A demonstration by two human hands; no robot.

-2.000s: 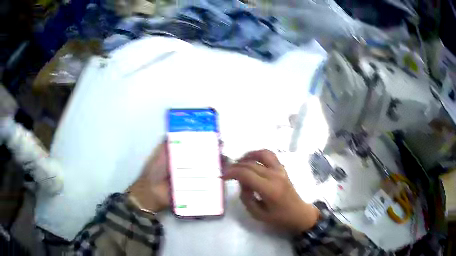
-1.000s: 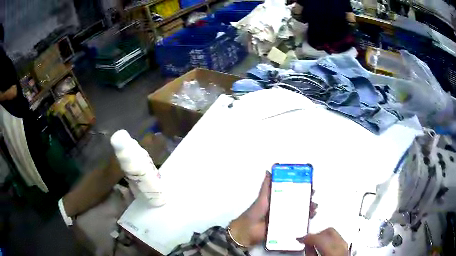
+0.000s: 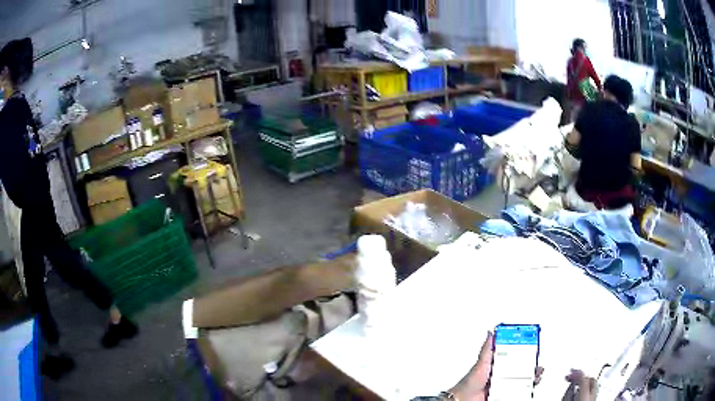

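A smartphone [image 3: 515,362] with a blue header and a white page stands out near the bottom edge, its lower end cut off. My left hand [image 3: 475,381] holds it from the left side, with fingertips showing at its right edge. My right hand [image 3: 580,385] is to the right of the phone, apart from it, small, blurred and cut off by the bottom edge; its fingers look partly bent. A white table [image 3: 439,337] lies under both hands.
A white bottle [image 3: 376,274] stands at the left table edge. Denim pieces [image 3: 604,254] lie at the far edge. The sewing machine [image 3: 666,337] is at the right. Open cartons [image 3: 274,294], blue crates [image 3: 423,160] and green crates [image 3: 145,258] stand beyond. One person [image 3: 39,196] is at the left; two are at the back right.
The view has swung up and left, so the phone and hands sit lower right and more floor shows. My right hand has moved away from the phone's screen.
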